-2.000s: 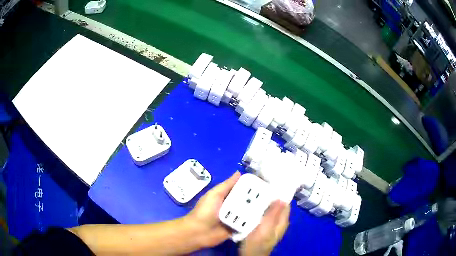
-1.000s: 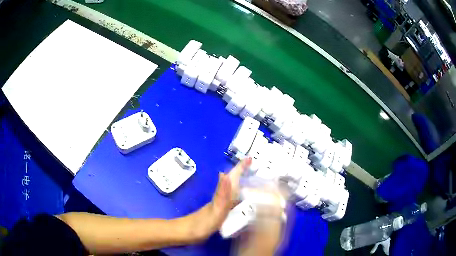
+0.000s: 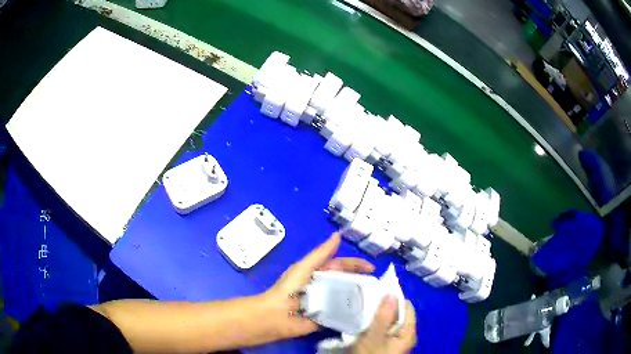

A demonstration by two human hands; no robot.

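My left hand holds a white plug adapter by its left side, over the near part of the blue mat. The adapter is slightly blurred, with its pins towards my left palm. My right hand is at the adapter's right side, shut on a white wiping cloth. Two adapters lie pins up on the mat: one near the white sheet, the other nearer my left forearm.
White adapters stand on edge in rows along the mat's far and right side. A green conveyor runs beyond them. A white sheet lies left. A clear bottle and blue cloth are at right.
The adapter in my hands has turned from its socket face to a side, with its pins towards my left palm. My right hand and the cloth have moved to its right side.
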